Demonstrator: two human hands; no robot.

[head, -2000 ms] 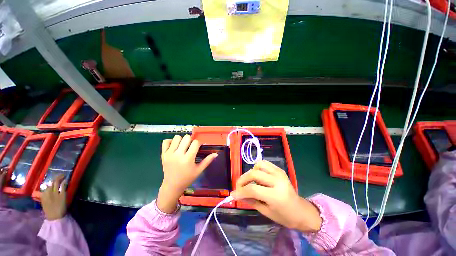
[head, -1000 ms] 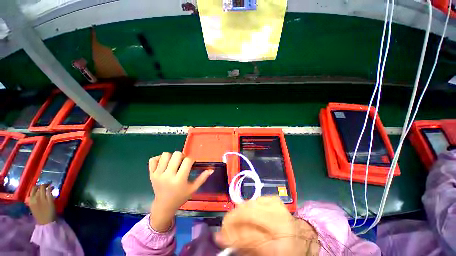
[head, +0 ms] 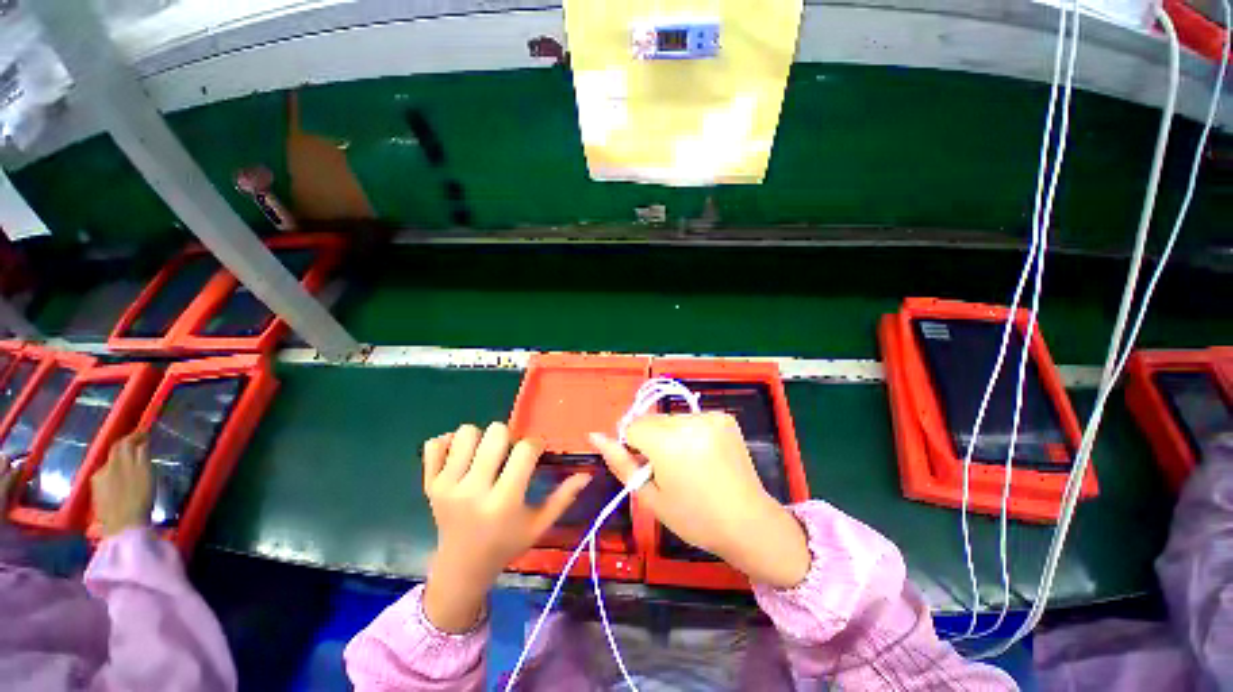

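Observation:
Two red trays lie side by side in front of me. In the left tray [head: 575, 392], bare red floor shows above a dark tablet [head: 575, 503], which sits low and looks tilted. My left hand [head: 487, 507] grips this tablet's left side, thumb spread over it; the fingers' contact is partly hidden. My right hand [head: 703, 480] is shut on a white cable [head: 659, 395]. Its coil shows above the fingers and two strands hang below. The plug is hidden. A second dark tablet [head: 744, 430] lies in the right tray [head: 795, 466], partly covered by my right hand.
A stacked red tray [head: 909, 406] with a tablet stands at right, behind hanging white cables [head: 1024, 311]. More trays [head: 250, 406] and another person's hand [head: 125, 484] are at left. A grey post [head: 223, 216] slants at left. A yellow sheet [head: 690, 122] hangs ahead with a small meter [head: 676, 41].
My right hand has moved up from the trays' near edge onto the middle of the trays, with the cable. The coil now sits higher. The left tray's tablet is lower than two seconds ago.

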